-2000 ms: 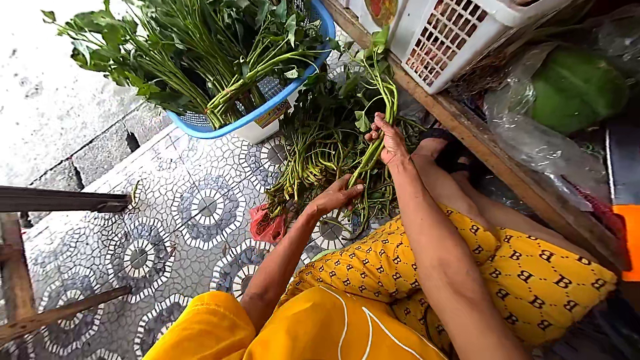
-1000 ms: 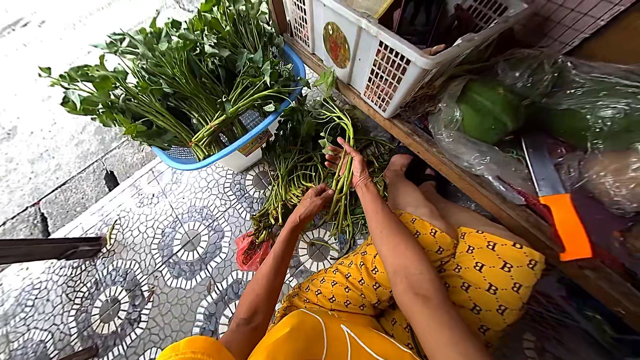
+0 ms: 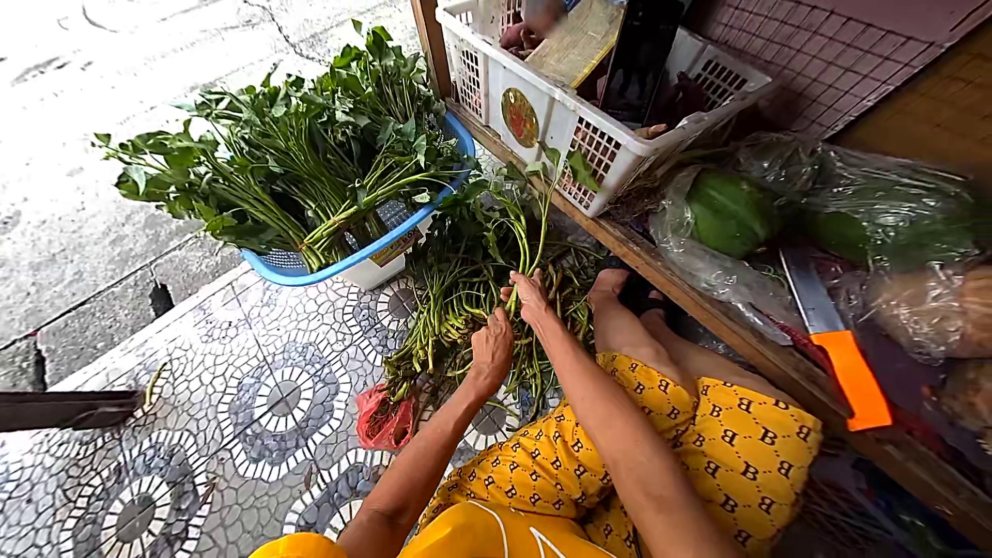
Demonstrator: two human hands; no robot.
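Note:
My right hand (image 3: 529,298) grips a few long green stems of leafy greens (image 3: 521,225), their leafy tops pointing away from me. Just to its left and a little nearer me, my left hand (image 3: 493,345) is closed at the lower stems; whether it pinches one is hard to tell. Under both hands lies a loose heap of leafy stems (image 3: 449,310) on the tiled floor. Beyond it to the left, bundled greens (image 3: 310,170) fill a blue plastic basket (image 3: 364,260). A red plastic bag (image 3: 385,418) lies at the heap's near left edge.
A wooden shelf edge (image 3: 682,291) runs along the right. On the shelf are a white plastic crate (image 3: 542,101), a green papaya-like fruit (image 3: 730,211) in clear plastic, and a knife with an orange handle (image 3: 852,380). A dark bar (image 3: 70,409) juts in from the left.
Both hands remain over the heap and have come closer together than two seconds ago, with stems still in the right hand. The view has shifted to the right, showing the knife and more of the crate.

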